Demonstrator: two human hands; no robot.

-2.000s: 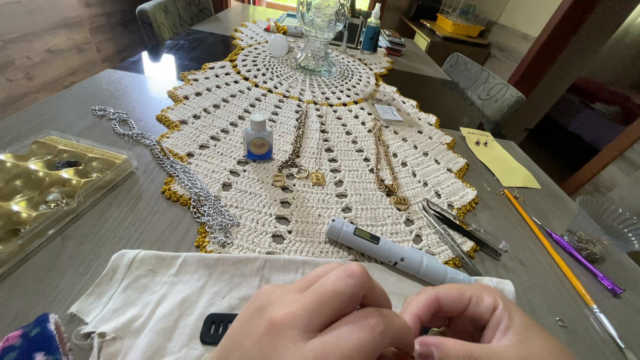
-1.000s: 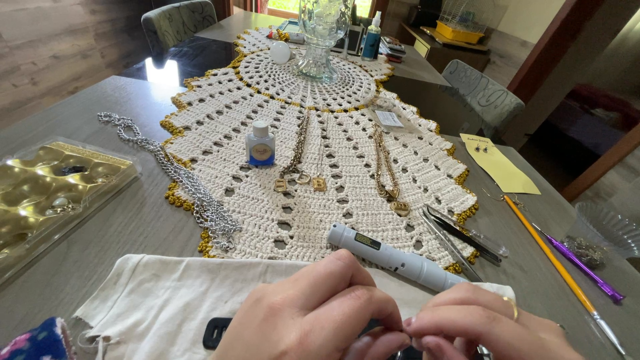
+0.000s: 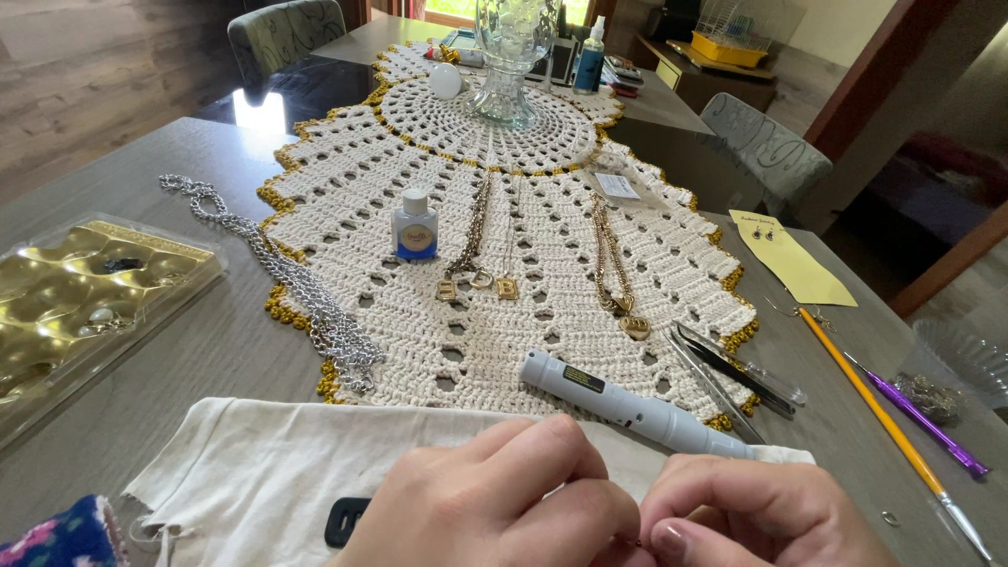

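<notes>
My left hand and my right hand meet at the fingertips over a white cloth. A tiny dark bit shows between the fingertips; what it is cannot be told. A black slotted piece lies on the cloth, partly behind my left hand. Just beyond my hands a grey pen-shaped tool rests across the cloth and the crocheted table runner. Tweezers lie right of it. Farther up the runner are a small bottle with blue liquid, chains with gold-coloured pendants and a chain with a round pendant.
Silver-coloured chain and a gold tray lie at left. At right are an orange-handled brush, a purple tool, a small metal ring and a yellow card with earrings. A glass vase stands far back.
My hands stay together at the fingertips, with the fingers shifting. The black slotted piece shows less than two seconds ago, being more covered by my left hand.
</notes>
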